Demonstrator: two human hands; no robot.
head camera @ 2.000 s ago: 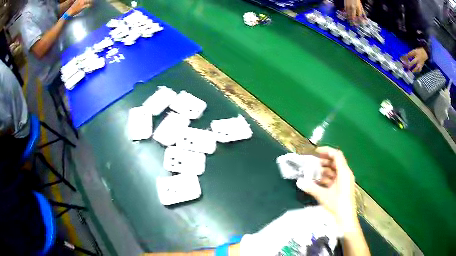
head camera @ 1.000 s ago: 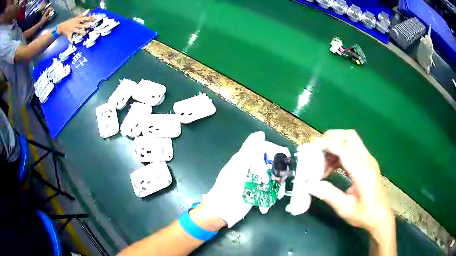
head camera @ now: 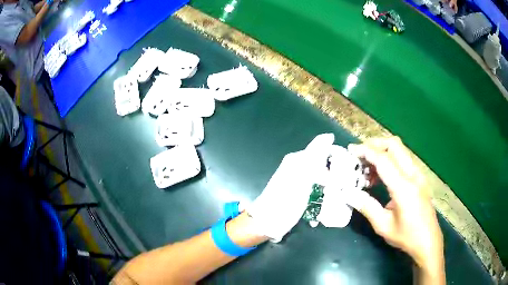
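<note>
My left hand (head camera: 287, 189), in a white glove with a blue strap at the wrist, holds a green circuit board (head camera: 314, 201), mostly covered by the glove and white plastic. My bare right hand (head camera: 398, 195) grips a white socket shell (head camera: 341, 177) from the right, its fingers around the shell's edge. The shell and board are together between both hands, above the dark green bench. The black round part and most wires are hidden. Several loose white socket covers (head camera: 175, 167) lie in a group on the bench to the left.
A green conveyor belt (head camera: 289, 42) runs beyond the worn pale edge (head camera: 267, 61). A board-and-plug set (head camera: 384, 18) lies on it. A blue sheet (head camera: 89, 64) with white parts is at upper left. A person (head camera: 19, 28) is beside it. Blue stools (head camera: 55, 234) stand at left.
The white shell has moved left over the board, and the black part is no longer visible. The view has shifted, so the loose covers appear higher.
</note>
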